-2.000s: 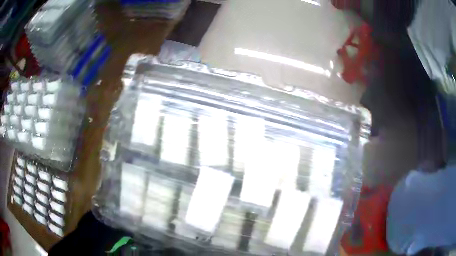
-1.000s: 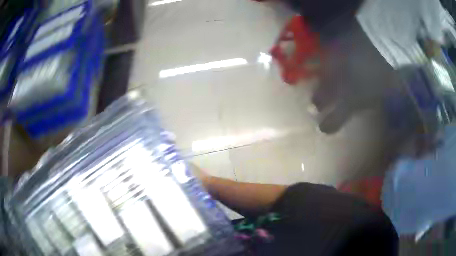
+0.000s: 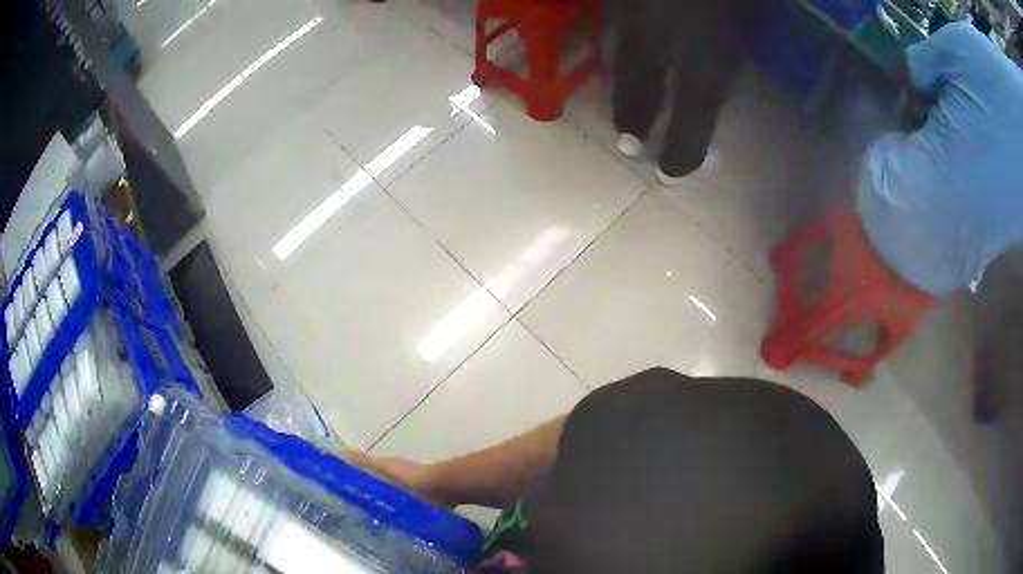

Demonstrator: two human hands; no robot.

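A clear blister tray (image 3: pixel 168 471) with white oblong units (image 3: pixel 236 518) lies low at the left, cut off by the bottom edge. A blue crate (image 3: pixel 348 482) shows its rim along the tray's right side. My right hand (image 3: pixel 387 471) is at the outer side of this blue rim; its fingers are mostly hidden, so its hold is unclear. My dark sleeve covers the upper arm. My left hand is not in view.
Blue crates with trays of white units (image 3: pixel 56 336) stand at the left. Red stools (image 3: pixel 841 297) stand on the glossy tiled floor (image 3: pixel 449 258). A person in light blue (image 3: pixel 954 168) sits at the right. Another person's dark-trousered legs (image 3: pixel 684 90) are at the top.
The view has swung, showing more floor and the stools. The loaded tray sits lower at the left, now with a blue crate rim beside it. My right forearm stays by its right side.
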